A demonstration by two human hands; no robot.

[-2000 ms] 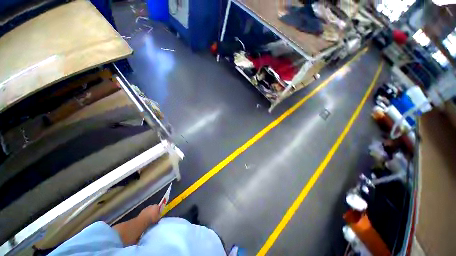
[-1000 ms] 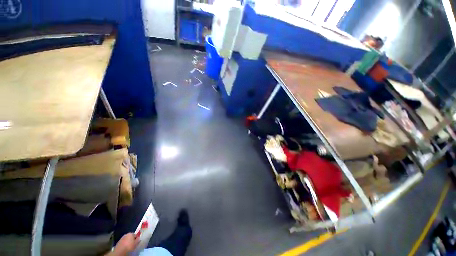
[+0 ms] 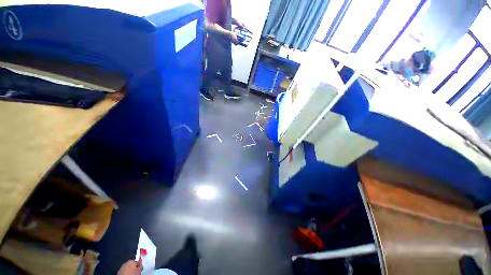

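Note:
My left hand (image 3: 129, 267) is at the bottom edge, left of centre, partly cut off by the frame. It holds a white paper slip (image 3: 146, 252) with a red mark, upright above the floor. The fingers are small and slightly blurred. My right hand is not in view. A light blue sleeve or garment edge shows beside the slip.
A brown table (image 3: 32, 139) stands left and another (image 3: 430, 231) right. A blue cabinet (image 3: 183, 102) and a blue-and-white machine (image 3: 309, 113) flank the aisle. Scraps (image 3: 241, 182) lie on the floor. A person (image 3: 219, 51) stands at the far end; another (image 3: 412, 67) is at the right.
The view has moved forward into the aisle and turned from the yellow lane lines. The machine and cabinet are closer, and a standing person has come into view. The slip is still in my left hand.

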